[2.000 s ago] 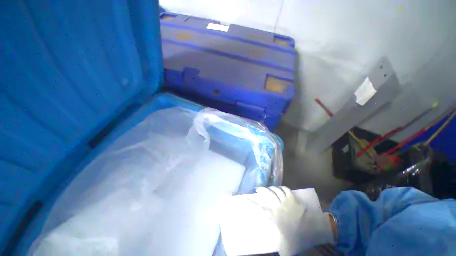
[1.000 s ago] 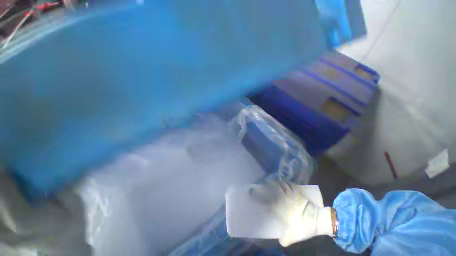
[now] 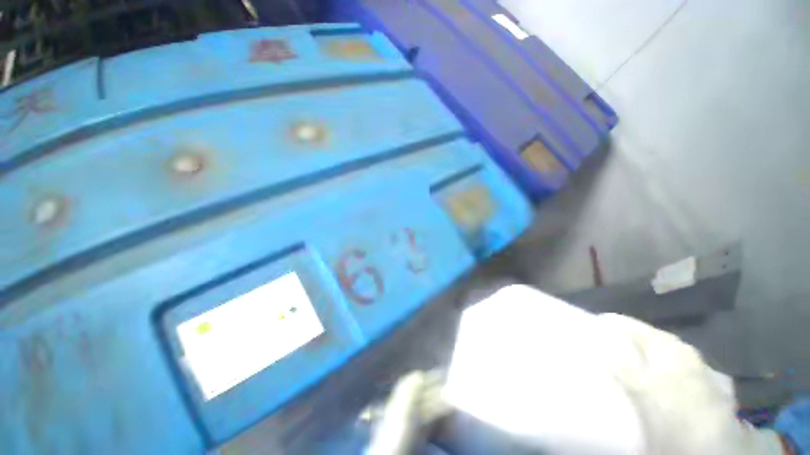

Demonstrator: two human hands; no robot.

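Note:
The large light-blue bin lid (image 3: 382, 195) is down and fills the left and middle, with "63" marked in dark red and a white label (image 3: 251, 333). My right hand (image 3: 679, 387), in a white glove at the lower right, grips a plain white block (image 3: 537, 364) beside the bin's front edge. My left hand (image 3: 408, 413), also in a pale glove, is blurred and cut off by the bottom edge, just left of the block. Its fingers are unclear, and whether it touches the block cannot be told. The inside of the bin is hidden.
A darker blue ribbed bin (image 3: 497, 84) stands right behind the light-blue one. A grey panel (image 3: 635, 298) with a white paper (image 3: 674, 275) lies at the right, near a pale wall (image 3: 710, 115). Dark blurred items (image 3: 115, 31) show at the top left.
The light-blue lid has gone from raised to down and now covers the liner and white contents. My right hand still holds the white block. My left hand has come into view.

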